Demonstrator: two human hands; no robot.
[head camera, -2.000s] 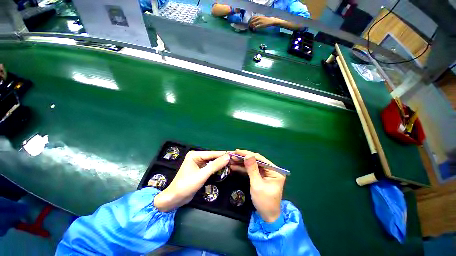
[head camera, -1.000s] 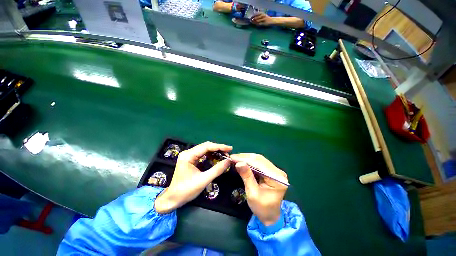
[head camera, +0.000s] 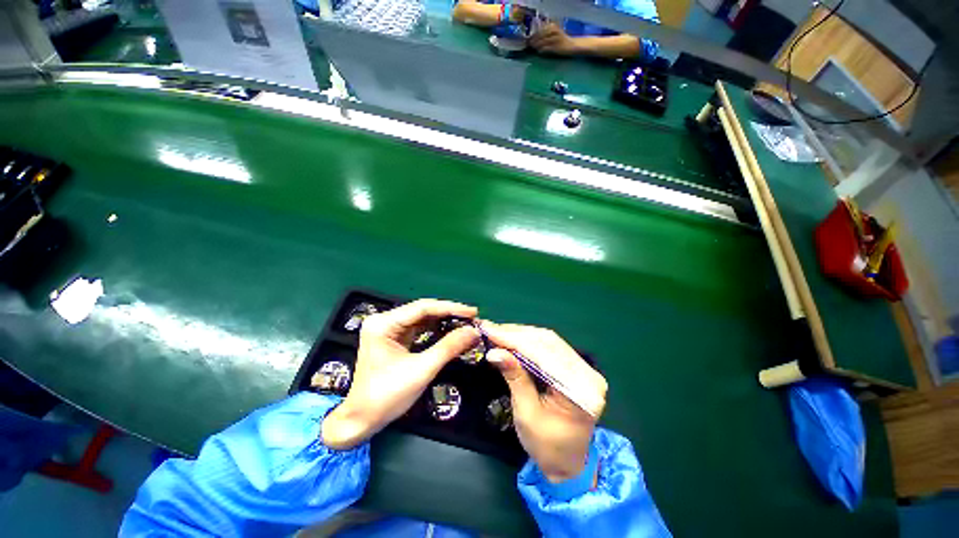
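A black compartment tray (head camera: 326, 350) lies under my hands, with round shiny metal pieces in its pockets; one piece (head camera: 445, 400) shows between my wrists. My left hand (head camera: 394, 363) is over the tray, thumb and forefinger closed around a round metal piece (head camera: 470, 350) that is mostly hidden by the fingers. My right hand (head camera: 547, 389) holds a slim pen-like tool (head camera: 534, 368) slanting down to the right, its upper left end at the left fingertips. The tool's exact tip is too small to tell.
A white scrap (head camera: 77, 299) and black trays (head camera: 26, 200) are at the left. A wood-edged shelf (head camera: 773, 226) at right bears a red bin (head camera: 857, 252) and a clear plastic bag (head camera: 783, 142). A blue bag (head camera: 828, 436) hangs below. Opposite, a person's hands work near another black tray (head camera: 639, 86).
The slim tool has turned to a steeper slant, and my right hand has rolled with it. My left hand has shifted slightly and stays at the round piece.
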